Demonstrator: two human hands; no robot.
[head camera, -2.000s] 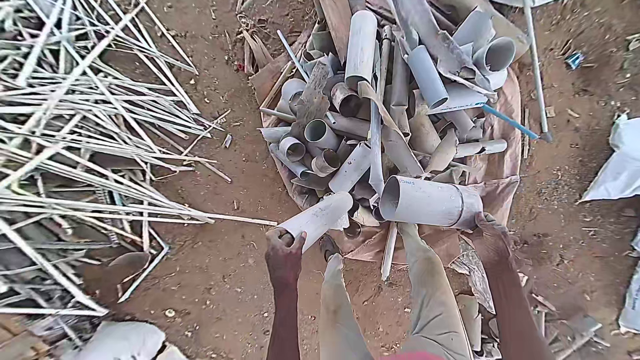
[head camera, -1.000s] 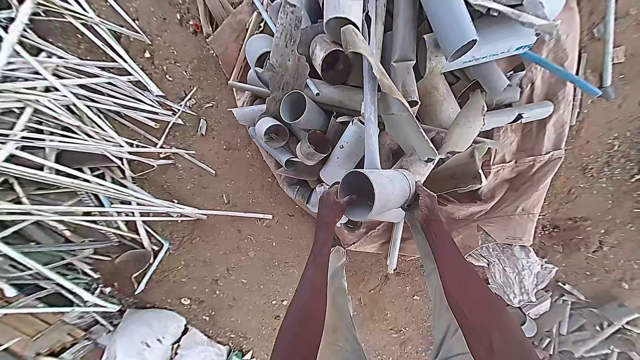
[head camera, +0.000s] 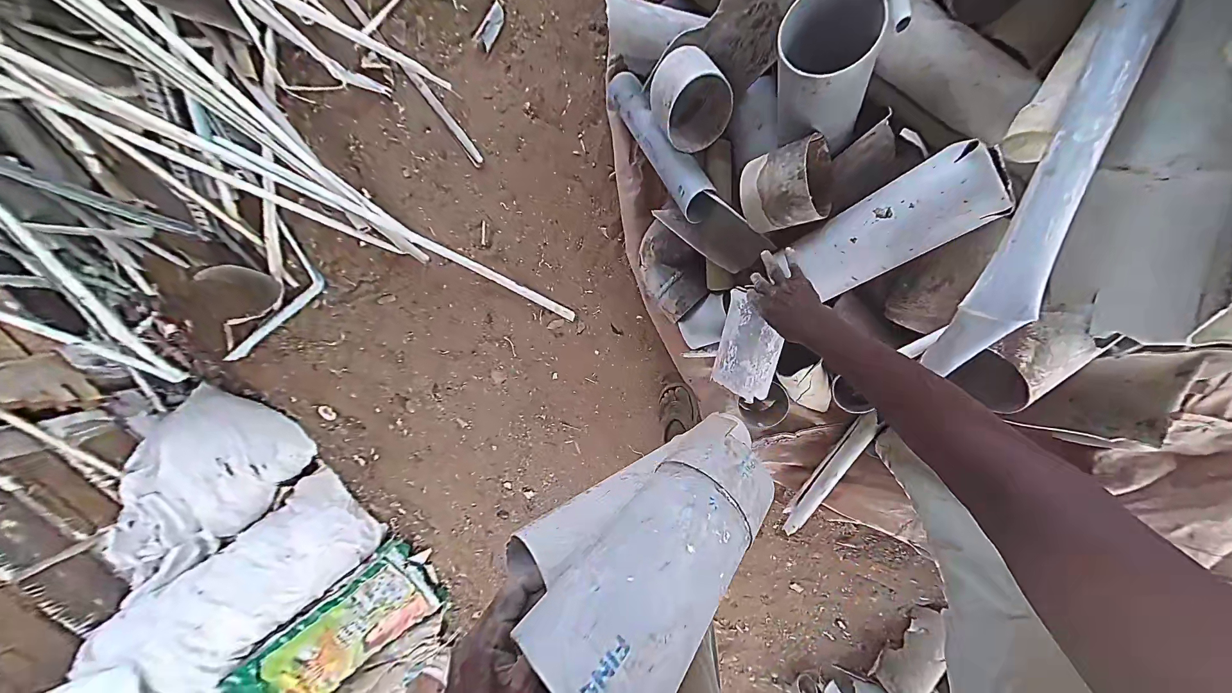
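Note:
My left hand (head camera: 500, 626), at the bottom, grips two grey plastic pipe pieces lying side by side, the nearer (head camera: 654, 577) with blue print and the other (head camera: 587, 500) behind it. My right hand (head camera: 784, 294) reaches into the heap of pipe offcuts, its fingers at the end of a pale pipe (head camera: 905, 217). Whether its fingers hold that pipe cannot be told. Just below the hand is a scuffed white piece (head camera: 748, 346). A short curved grey piece (head camera: 722, 231) lies just above the fingertips.
Long thin pale strips (head camera: 289, 164) are piled at the upper left on bare soil. White sacks (head camera: 231, 539) and a green printed packet (head camera: 337, 626) lie at the lower left. A brown sheet (head camera: 857, 491) spreads under the pipe heap. A shoe (head camera: 679, 409) shows beside it.
Both hands were together at a short wide pipe one second ago. Now my left hand is low with two pipe pieces, and my right hand is in the heap. The view has shifted closer to the heap.

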